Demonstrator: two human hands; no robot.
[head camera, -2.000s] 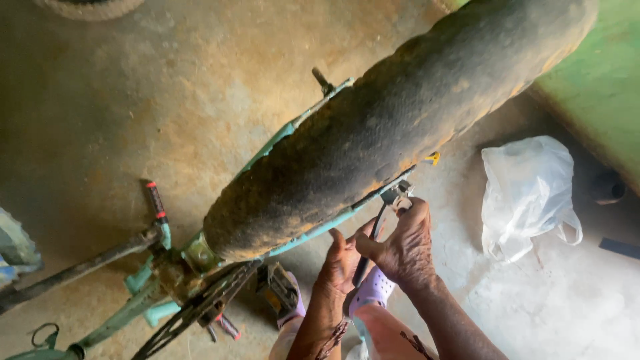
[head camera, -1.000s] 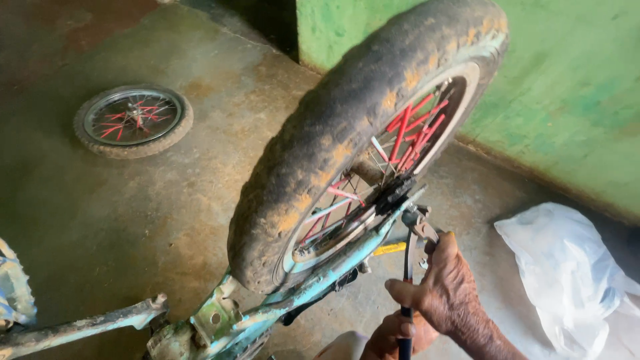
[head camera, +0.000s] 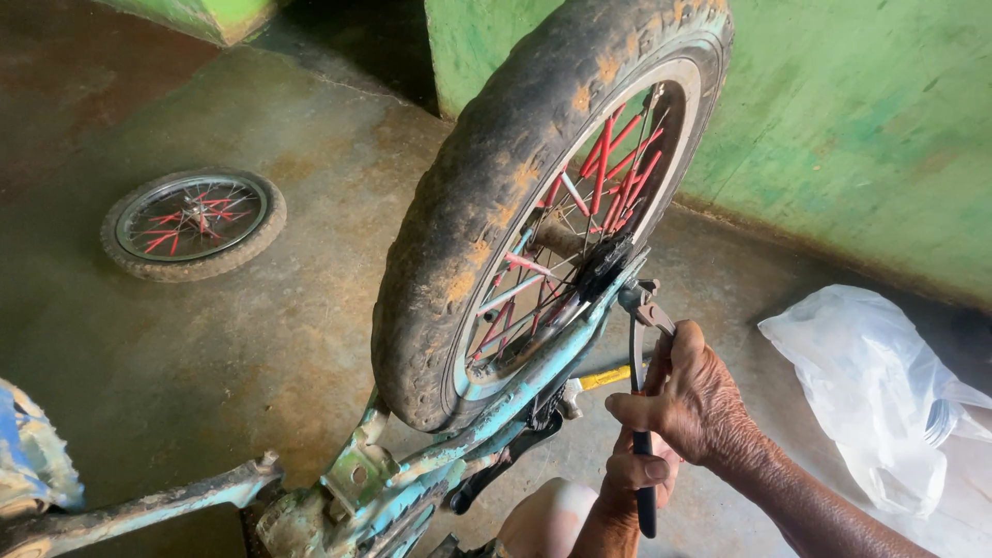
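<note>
A bicycle wheel (head camera: 465, 225) with a worn, muddy tire and red spoke covers sits in a turquoise bicycle frame (head camera: 504, 395). Pliers (head camera: 636, 356) with black handles have their jaws at the axle end (head camera: 637, 297), just right of the frame's dropout. My left hand (head camera: 637, 477) is wrapped around the lower part of the handles. Above it, my right hand (head camera: 686, 391) grips the upper part, with its fingers near the jaws and its thumb across the handle. My fingers partly hide the second handle.
Another small wheel (head camera: 198, 225) with red spoke covers lies on the concrete floor at left. A yellow-handled hammer (head camera: 604, 378) lies behind the pliers. A white plastic bag (head camera: 868, 387) stands at right, near the green wall (head camera: 837, 139). A crank arm (head camera: 139, 504) juts out at lower left.
The view has swung so that the wheel's side, the wall and the second wheel now show. Both hands remain on the pliers at the axle end.
</note>
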